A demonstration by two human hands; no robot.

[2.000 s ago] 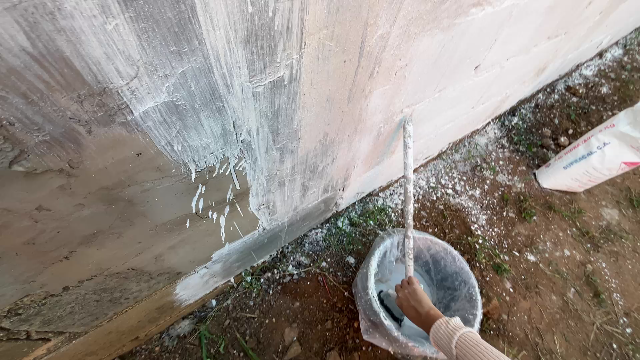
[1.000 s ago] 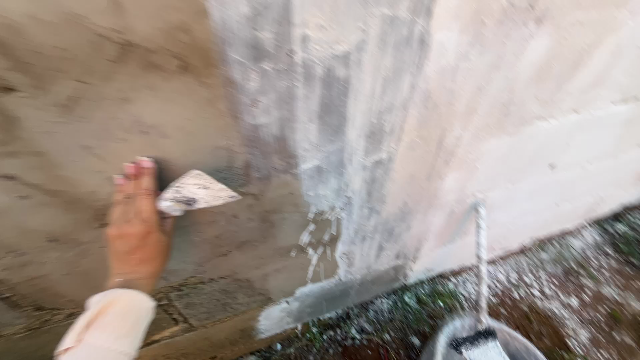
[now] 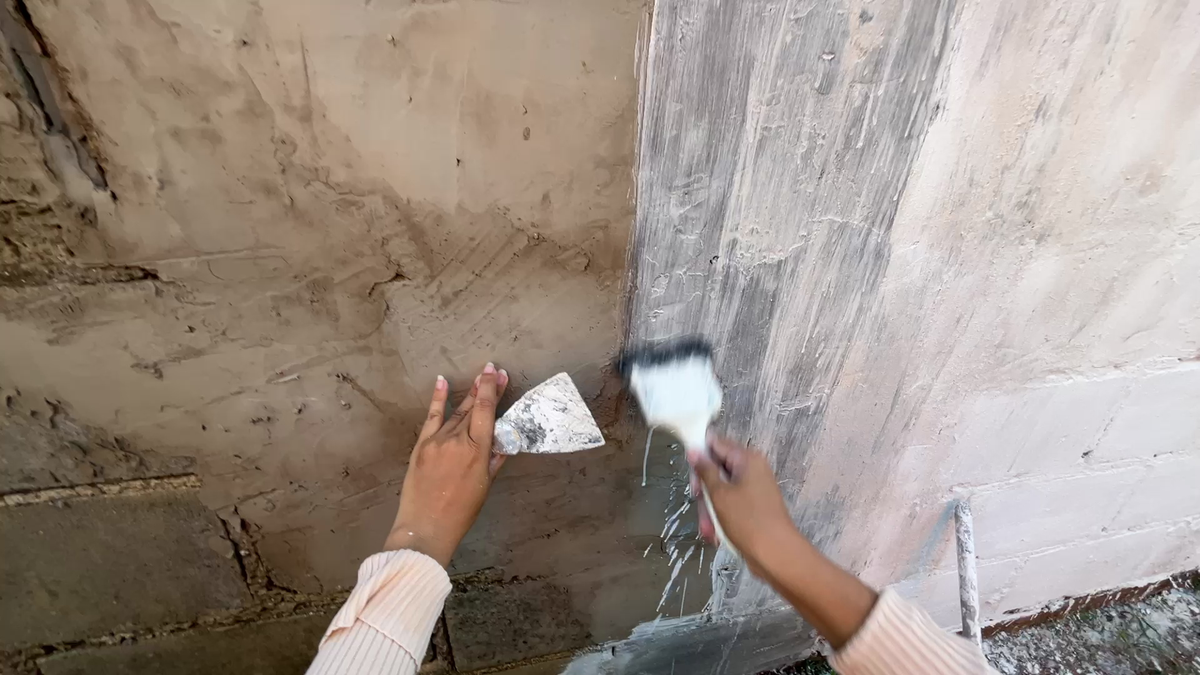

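My right hand [image 3: 741,492] grips the pale handle of a wide paintbrush [image 3: 677,384], slightly blurred. Its dark bristles touch the wall at the border between bare brown plaster [image 3: 450,253] and streaky grey-white coating [image 3: 769,216]. To its left, my left hand [image 3: 459,445] lies with fingers spread against the brown plaster, holding a putty knife under the palm. The knife's white-crusted blade [image 3: 555,419] points right, towards the brush; its handle is hidden. White drips and splashes [image 3: 677,539] mark the wall below the brush.
A white-coated stick [image 3: 967,567] leans upright against the wall at the lower right. Rough blocks with open joints [image 3: 122,553] show at the lower left. Ground speckled with white [image 3: 1106,633] runs along the wall's foot at the bottom right.
The brush, seen at the bucket one second ago, is now against the wall in my right hand. The view has swung left from the bucket, which is out of sight.
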